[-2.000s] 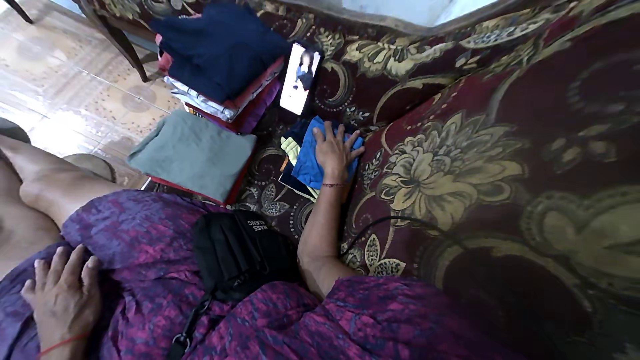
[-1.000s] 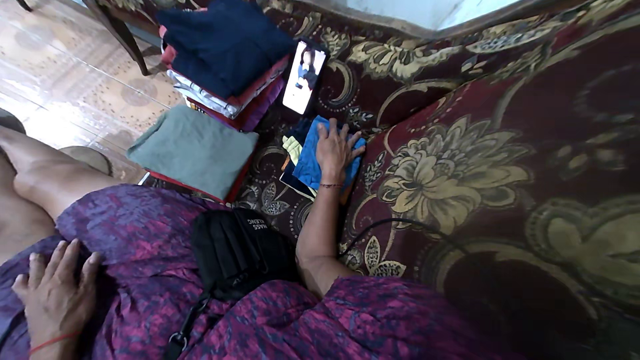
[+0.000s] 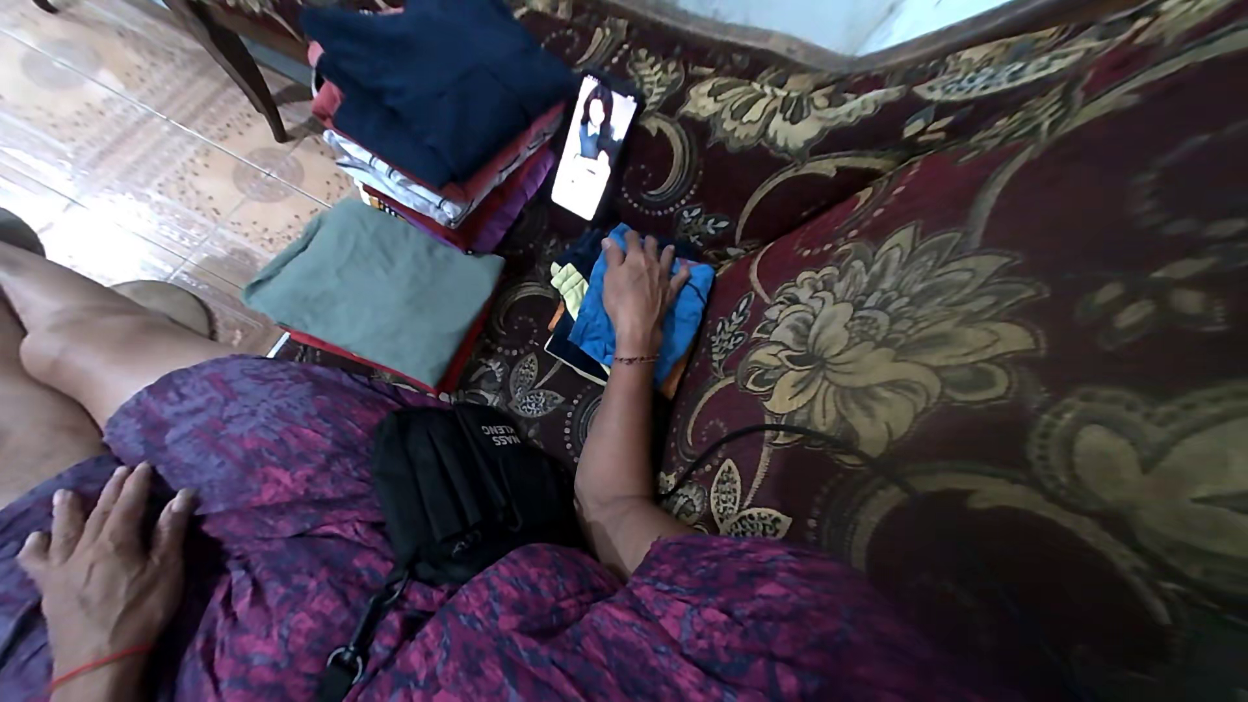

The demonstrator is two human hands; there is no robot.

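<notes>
My right hand (image 3: 639,288) lies palm down on a blue folded cloth (image 3: 692,292), its fingers slightly bent and apart. This cloth tops a small pile with yellow, dark and orange pieces showing at its edges. My left hand (image 3: 112,575) rests with spread fingers on the purple patterned garment (image 3: 283,439) over my lap and holds nothing. Left of the small pile lies a grey-green folded cloth (image 3: 380,283) over a red one. Behind it rises a taller stack of folded clothes, with a navy garment (image 3: 439,88) on top.
A phone (image 3: 585,146) with a lit screen lies beside the tall stack. A black bag (image 3: 478,478) sits against my lap. The floral sofa (image 3: 877,331) rises at the right, with a dark cable (image 3: 770,429) across it. A wooden furniture leg (image 3: 234,73) stands on the tiled floor (image 3: 175,195).
The fingers of my right hand are closer together than in the earliest frame; the hand stays on the blue cloth. The picture on the phone's screen has changed.
</notes>
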